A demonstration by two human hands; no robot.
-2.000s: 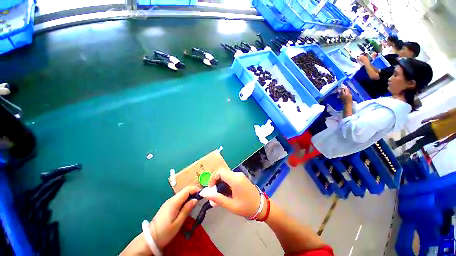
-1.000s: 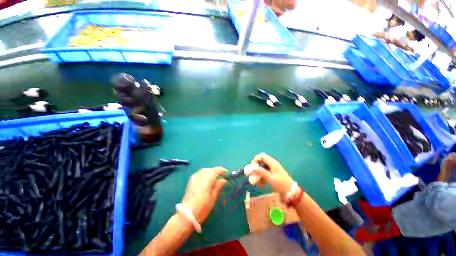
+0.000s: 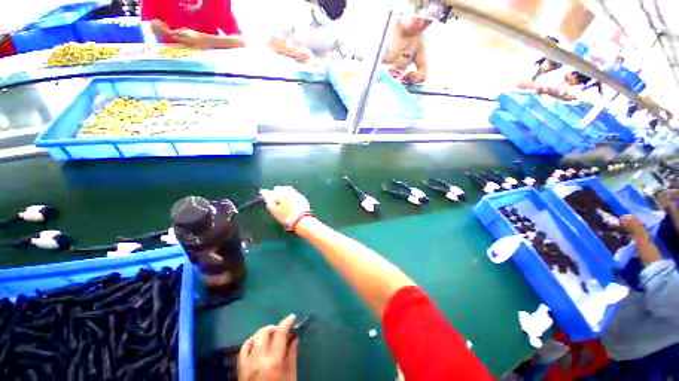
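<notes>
My right hand (image 3: 287,207) is stretched out over the dark green belt, with its fingertips on a part-assembled unit (image 3: 252,202) whose black end points left; the rest is hidden by the fingers. My left hand (image 3: 269,356) is low in the picture, cut off by the bottom edge, with a black handle (image 3: 300,325) showing at its fingertips. More loose black handles (image 3: 216,363) lie beside it. Part-assembled units, black with white sections, lie spaced along the belt, one (image 3: 362,196) to the right of my right hand.
A dark lidded bottle (image 3: 212,242) stands between my hands and the blue bin (image 3: 187,327) of black handles. Blue bins of dark parts (image 3: 514,257) and a white scrap (image 3: 535,325) are at right. A blue tray (image 3: 149,148) and several people are beyond the belt; a metal post (image 3: 372,74) rises there.
My hands have separated. The right hand moved forward and left onto the belt; the left hand moved down to the loose handles. The view shifted, and the green cup and cardboard left it.
</notes>
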